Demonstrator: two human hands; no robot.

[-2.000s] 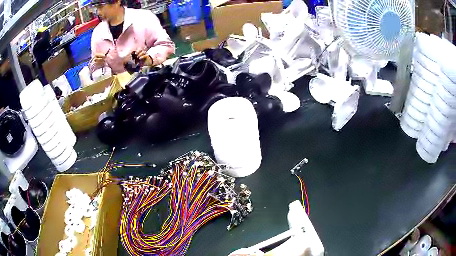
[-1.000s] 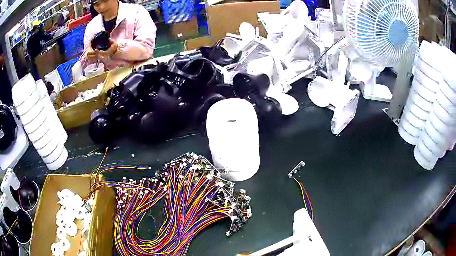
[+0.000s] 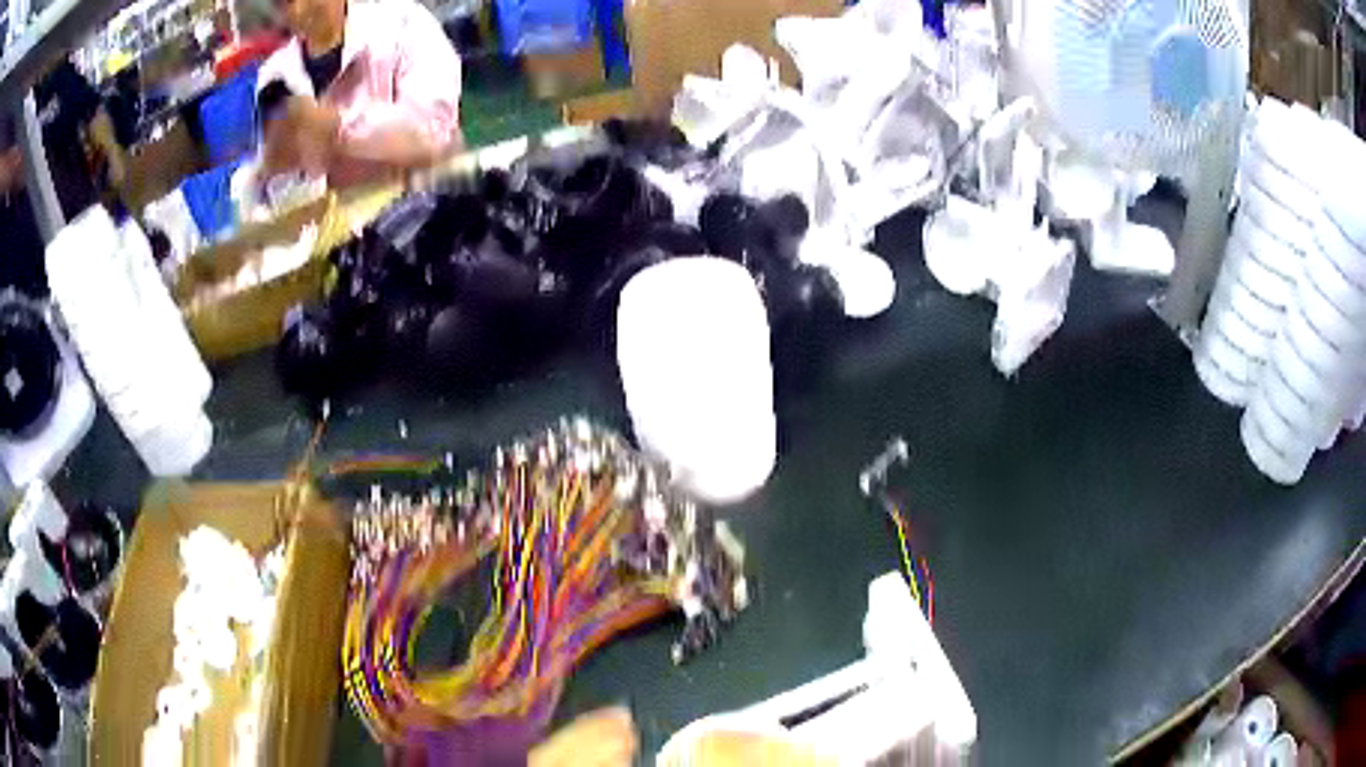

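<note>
A white plastic bracket (image 3: 914,674) is at the bottom edge, partly cut off. A thin red-yellow wire lead (image 3: 903,547) rises from behind it to a small connector (image 3: 885,466). Blurred skin, apparently my left hand (image 3: 589,742), shows at the bottom edge beside the multicolour harness bundle (image 3: 517,644); its grip is hidden. A second skin patch, perhaps my right hand (image 3: 761,748), overlaps the bracket's lower left part. Both hands are mostly cut off, so which is which and their finger positions are unclear.
An open carton (image 3: 318,644) of small white collars stands left of the bundle. A white cylindrical stack (image 3: 697,375) stands behind it. Black shells (image 3: 480,270), white brackets (image 3: 839,135), white stacks (image 3: 1303,285) and a fan (image 3: 1124,75) lie beyond. A person in pink is across the table.
A blurred hand has entered at the bottom edge beside the bundle, and more skin shows at the bracket. The bracket appears slightly higher and further left. The person opposite has moved their hands.
</note>
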